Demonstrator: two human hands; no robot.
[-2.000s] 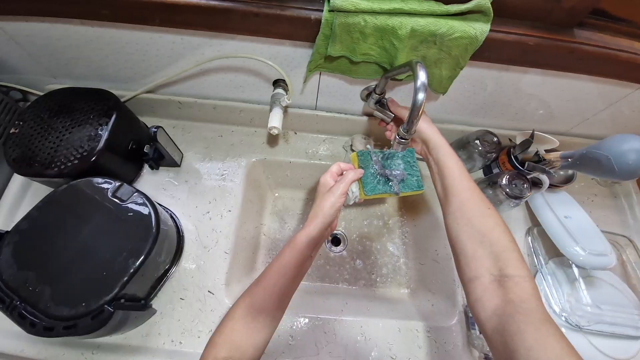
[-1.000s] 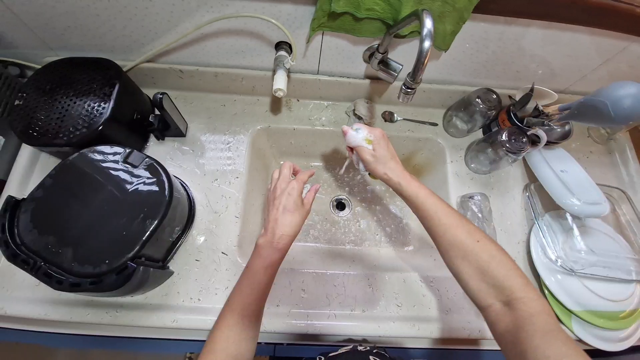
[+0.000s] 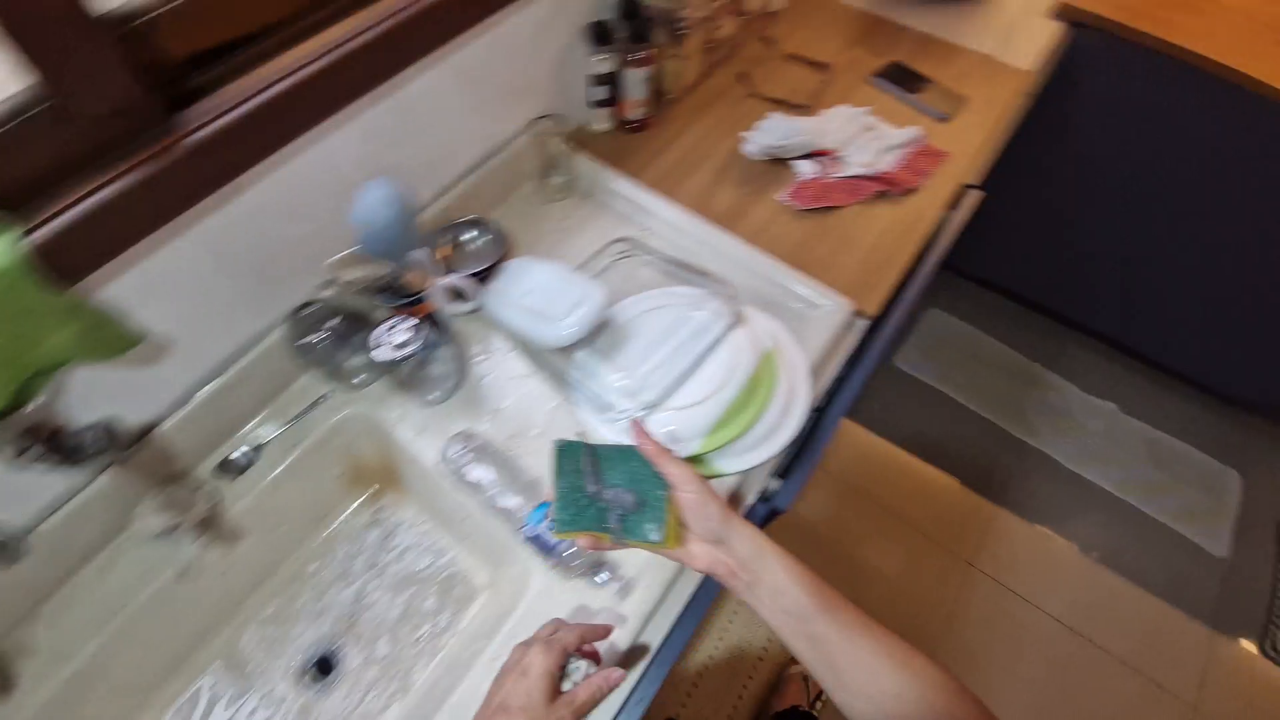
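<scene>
A green and yellow scrub sponge [image 3: 612, 492] with a dark streak on its scouring face lies in my right hand [image 3: 700, 515], thumb at its edge, above a clear plastic bottle [image 3: 495, 480] lying on the sink's rim. Lower down, my left hand [image 3: 560, 665] has curled fingers around or over a small red and white thing [image 3: 581, 664] near the counter's front edge; whether it is gripped is unclear. Left of both hands is the cream sink [image 3: 400, 590] with its drain [image 3: 322, 664]. A metal spoon [image 3: 262, 440] rests on the back ledge. The view is blurred.
White plates [image 3: 780, 400], a glass dish [image 3: 650, 350] and a white container [image 3: 545, 300] stand beyond my right hand. Glass jars [image 3: 425, 360] are by the back wall. A red and white cloth [image 3: 860, 160] and a phone [image 3: 915, 88] lie on the wooden counter.
The view has swung far to the right. My hands have moved from over the basin to the right of it. The sponge now shows in my right hand; two seconds ago my left hand held it under the tap.
</scene>
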